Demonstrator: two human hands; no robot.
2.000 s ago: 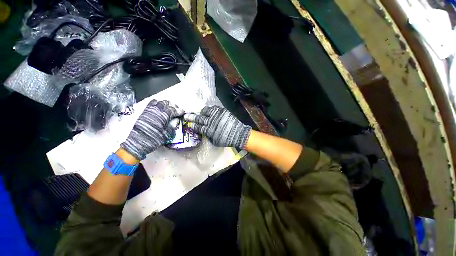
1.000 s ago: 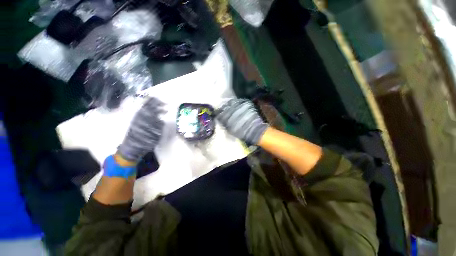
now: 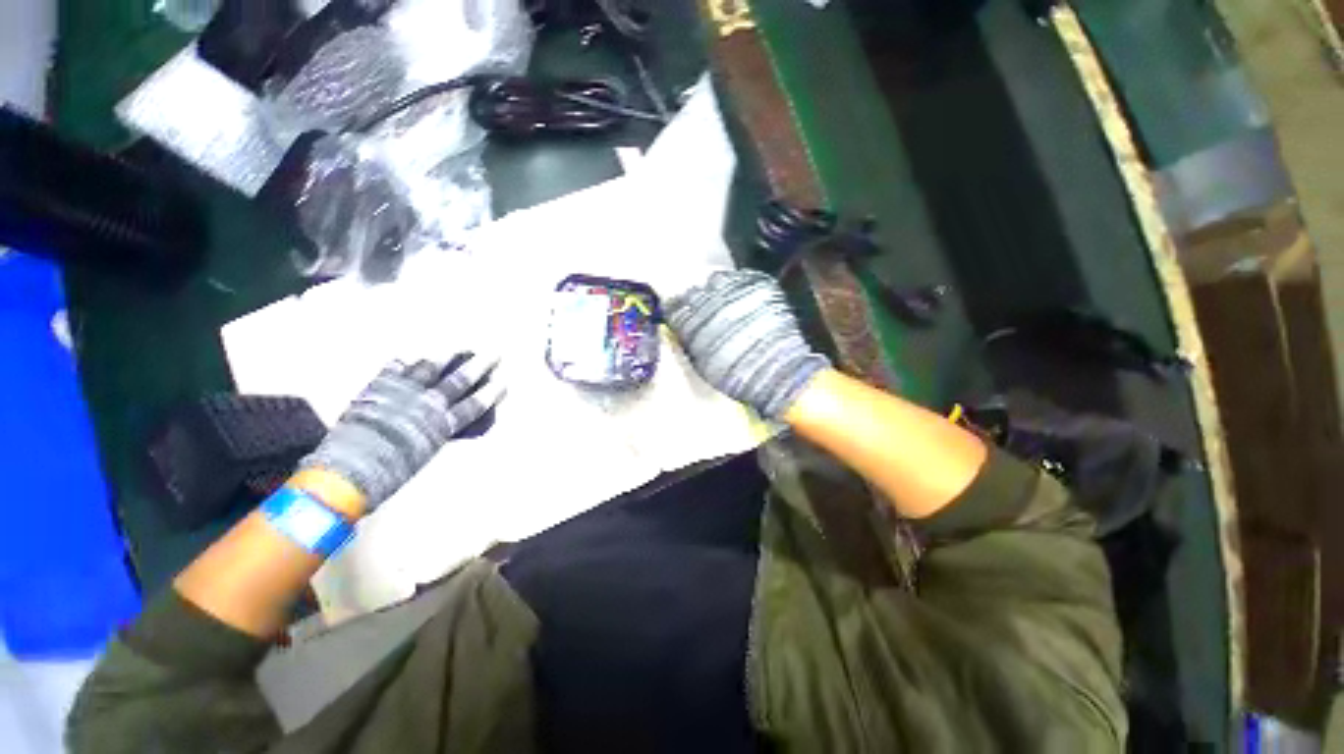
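Note:
The device housing (image 3: 604, 333) lies open side up on the white work sheet (image 3: 546, 471), showing a pale board and yellow, red and purple lead wires. My right hand (image 3: 744, 342), in a grey-white knitted glove, is curled just right of it; whether the fingers hold anything is hidden. My left hand (image 3: 391, 427), gloved alike, is lower left of the housing and apart from it. Its spread fingers reach over a small dark flat piece (image 3: 479, 423), perhaps a bottom cover; the grip is unclear.
Bubble-wrapped black units (image 3: 347, 206) and a coiled black cord (image 3: 546, 106) lie upper left. A black ribbed stack (image 3: 229, 449) stands left of the sheet, a long dark stack (image 3: 89, 192) farther left, above a blue bin (image 3: 67, 471). A green conveyor (image 3: 943, 192) runs right, with another cord (image 3: 803, 228).
Both hands have come off the housing, which now lies uncovered on the sheet. My left hand has moved left and down, over the dark piece. The camera view has shifted.

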